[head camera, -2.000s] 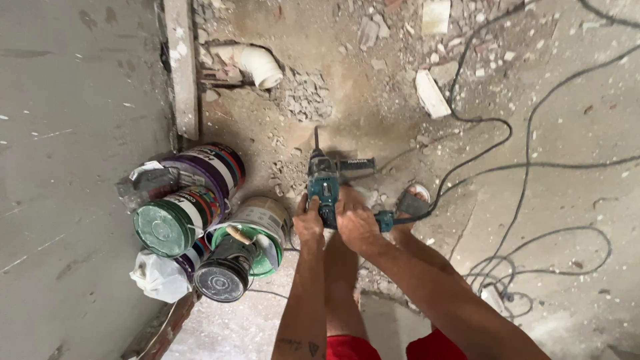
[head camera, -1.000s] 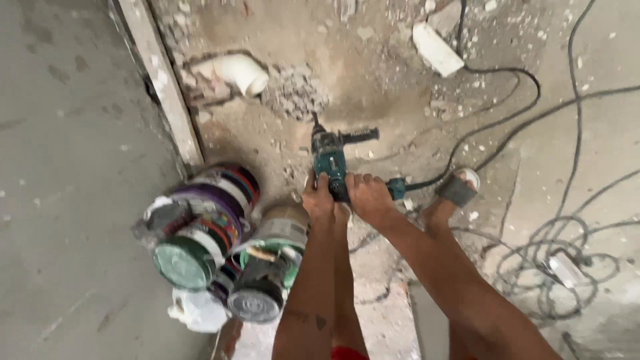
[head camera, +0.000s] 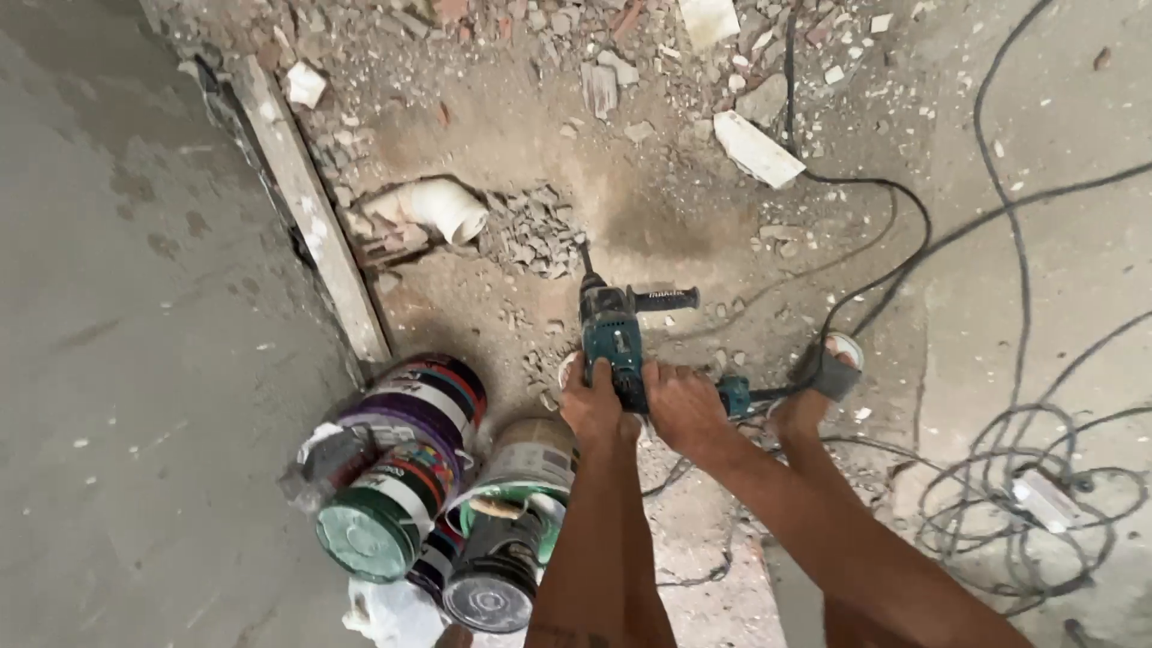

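Note:
A teal and black Makita rotary hammer (head camera: pixel 614 342) lies between my hands, its bit pointing up the view at the edge of a heap of broken concrete (head camera: pixel 540 232). My left hand (head camera: pixel 594 400) grips the rear of its body. My right hand (head camera: pixel 686 405) is closed around the rear handle, where the power cord leaves on the right. Nothing holds the black side handle (head camera: pixel 666 299). Just left of the heap, an off-white plastic pipe elbow (head camera: pixel 441 209) opens out of the broken floor.
Paint buckets (head camera: pixel 369 531) stand at lower left beside a grey wall (head camera: pixel 162 360). A wooden board (head camera: pixel 310 216) lies along the wall. Rubble and a white slab piece (head camera: pixel 758 148) lie ahead. Black cable loops (head camera: pixel 1026 504) and a sandalled foot (head camera: pixel 832 369) are at right.
Both hands keep hold of the rotary hammer throughout. Its bit, over bare floor two seconds ago, now meets the right edge of the rubble heap. The view has shifted and turned.

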